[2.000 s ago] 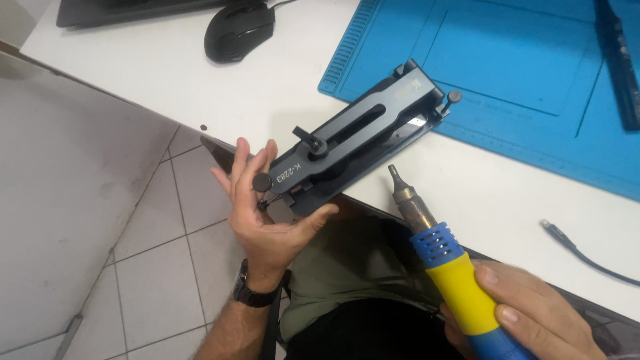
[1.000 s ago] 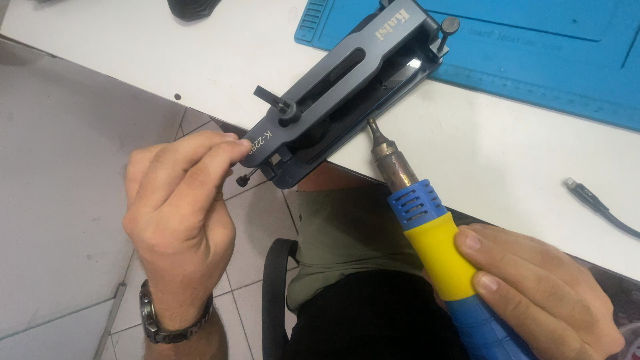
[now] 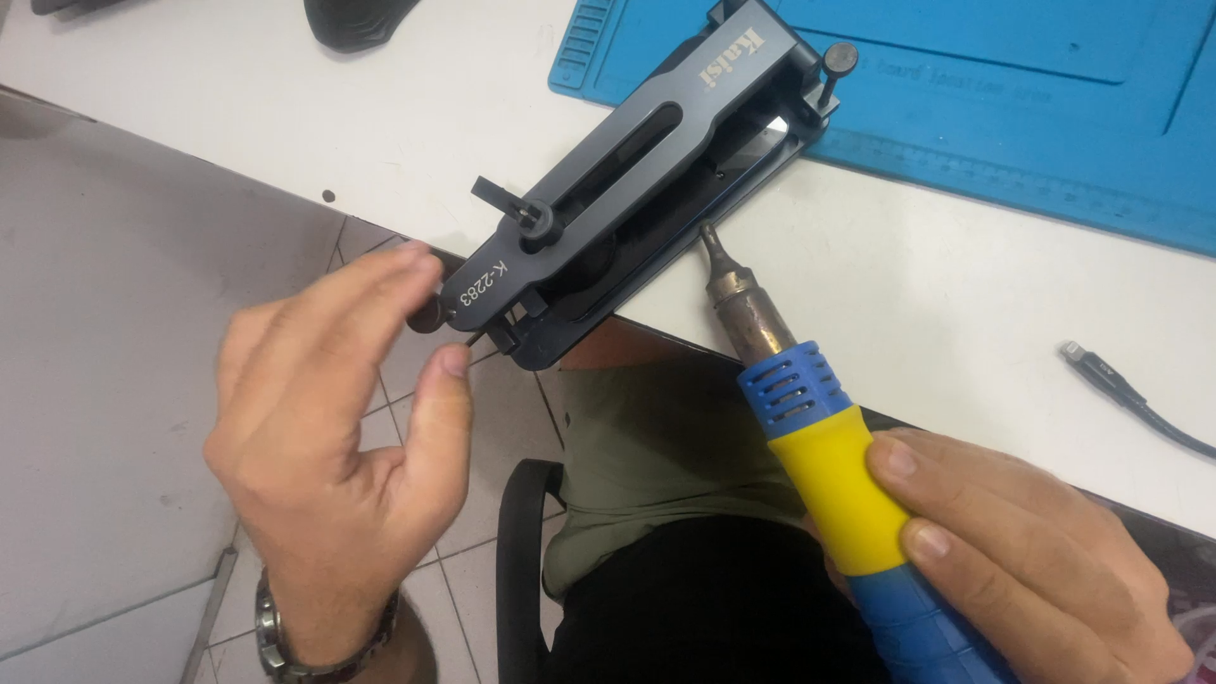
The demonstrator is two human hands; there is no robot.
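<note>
A dark Kaisi clamping fixture [image 3: 655, 123] lies slantwise across the table edge, its near end jutting out over the floor. A phone-like black panel [image 3: 708, 180] shows inside its frame. My left hand [image 3: 342, 427] is at that near end, fingertips by a round knob [image 3: 432, 313], thumb apart below; whether they touch it is unclear. My right hand [image 3: 1016, 551] grips the yellow and blue handle of a hot air gun [image 3: 836, 484]. The gun's narrow metal nozzle [image 3: 712, 242] points up beside the fixture's long lower side.
A blue silicone repair mat [image 3: 969, 123] covers the back right of the white table [image 3: 912, 275]. A black cable with a metal plug [image 3: 1102, 370] lies at right. Part of a black mouse [image 3: 356, 19] shows at the top. A chair's black armrest [image 3: 527, 570] stands below the fixture.
My left hand held the fixture's near end from beneath two seconds ago, then moved over its top, and now has its thumb and fingers spread around the end knob. The view has come nearer.
</note>
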